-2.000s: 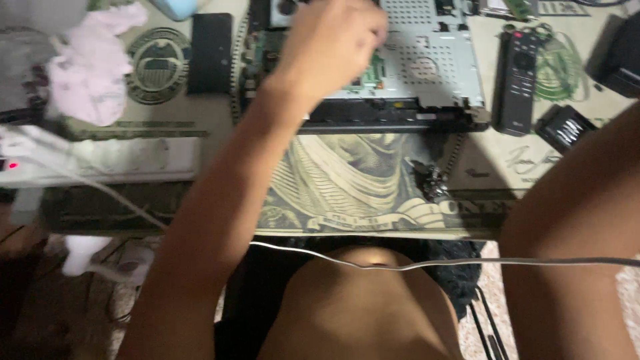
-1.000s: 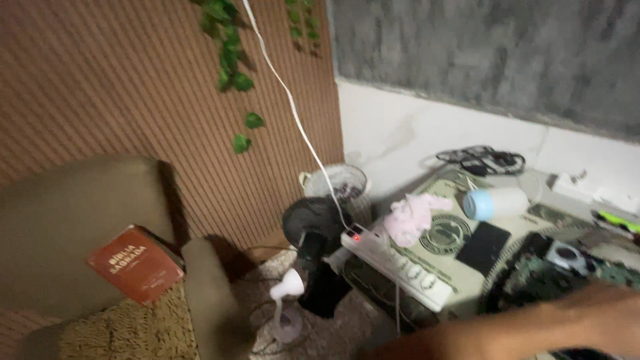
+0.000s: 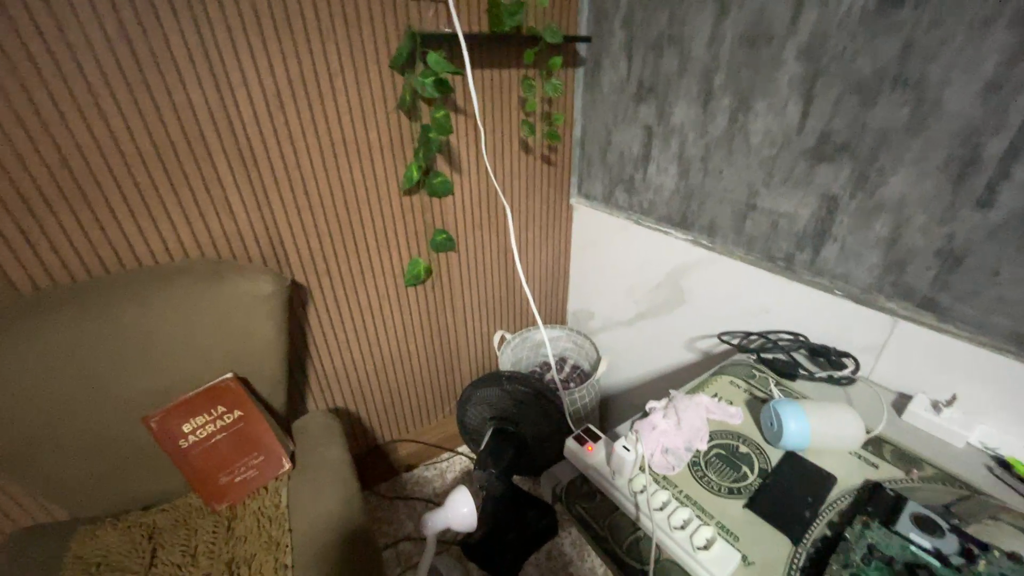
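Observation:
Neither of my hands shows in this view. On the banknote-patterned desk mat (image 3: 728,504) at the lower right lies part of an electronic device with a green circuit board (image 3: 888,552), cut off by the frame's edge. Beside it is a flat black rectangular object (image 3: 792,496). A crumpled pink cloth (image 3: 676,432) rests behind the white power strip (image 3: 664,520), which has a red light and a white plug in it. A white bottle-shaped object with a light blue end (image 3: 812,424) lies on its side. Coiled black cables (image 3: 788,356) sit at the back.
A brown armchair (image 3: 144,344) holds a red-brown book (image 3: 220,440). Between chair and desk stand a black fan (image 3: 512,424), a white lamp (image 3: 452,512) and a fabric basket (image 3: 588,404). A white cable (image 3: 508,216) runs down to the power strip. Artificial ivy (image 3: 428,128) hangs on the slatted wall.
The view has swung from the desk to the armchair and room corner. A hand was over the opened device two seconds ago; one second ago an arm crossed the lower right, and it is now out of view.

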